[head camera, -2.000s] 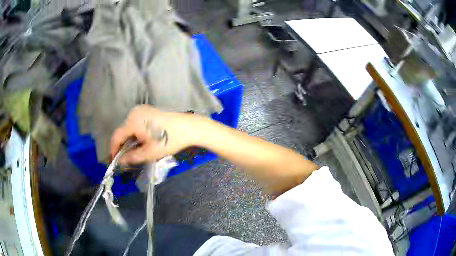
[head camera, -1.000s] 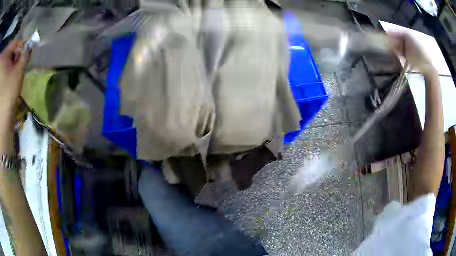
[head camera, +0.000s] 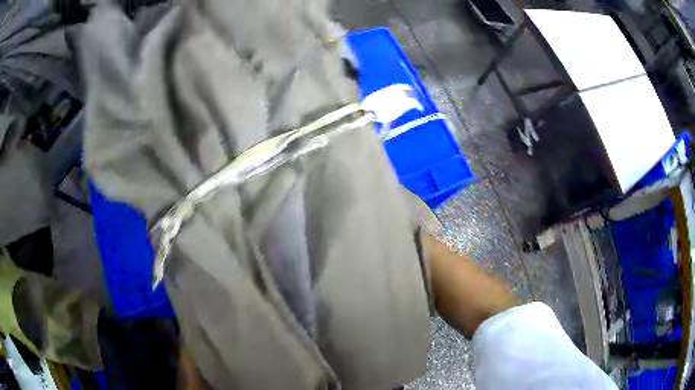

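Note:
A thick grey-beige bundle of cut pieces (head camera: 350, 244) fills the middle of the view, over a blue plastic bin (head camera: 438, 164). A pale cloth tie (head camera: 267, 152) lies across the bundle, its loose end hanging at the left side. A white ticket (head camera: 392, 103) is at the tie's right end, with a pale cord beside it. My right forearm (head camera: 469, 289) reaches behind or under the bundle's right side, and the hand is hidden. A small patch of skin shows at the bundle's lower left; my left hand itself is hidden.
A white board or tabletop (head camera: 610, 91) stands at the upper right. A wooden-edged table (head camera: 680, 266) is at the far right, with blue material under it. More grey cloth and a yellow-green piece (head camera: 9, 301) are at the left. Speckled floor (head camera: 457, 358) shows below right.
Both hands were out wide with strips; now they are hidden at the bundle. The tie now lies across the bundle, which shows larger and further left.

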